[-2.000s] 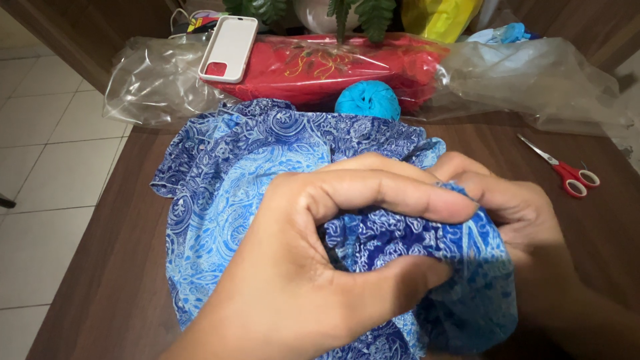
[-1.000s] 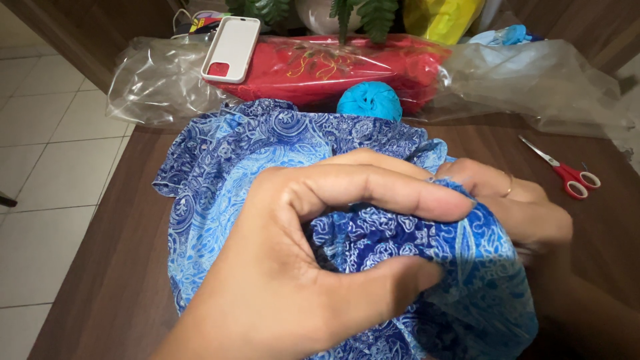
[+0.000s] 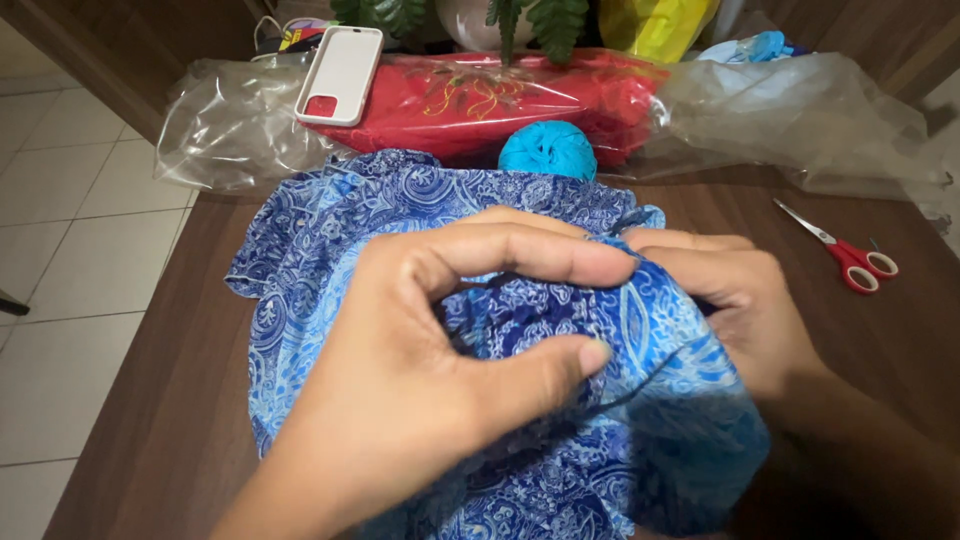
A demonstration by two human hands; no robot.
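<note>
Blue paisley-patterned fabric (image 3: 300, 345) lies spread on the brown table, part of it lifted toward the camera. My left hand (image 3: 450, 337) grips the raised fold, fingers above and thumb below. On the fold's far right side, my right hand (image 3: 720, 300) pinches the same cloth near its top edge; its fingertips are hidden behind the fabric. A dark thread or thin line crosses the raised cloth. Whether a needle is held cannot be seen. Beyond the fabric sits a ball of turquoise yarn (image 3: 548, 150).
Red-handled scissors (image 3: 844, 251) lie partly spread at the right. Along the back, a clear plastic bag (image 3: 232, 127) holds red cloth (image 3: 480, 97), with a white phone case (image 3: 341, 75) on top. Green leaves (image 3: 555, 26) and a yellow bag (image 3: 656, 26) stand behind. Wood table (image 3: 150, 420) borders the tiled floor.
The right hand has shifted behind the fold, so its fingers are more hidden than a second ago. A dark line now shows across the raised cloth. The left hand keeps its grip.
</note>
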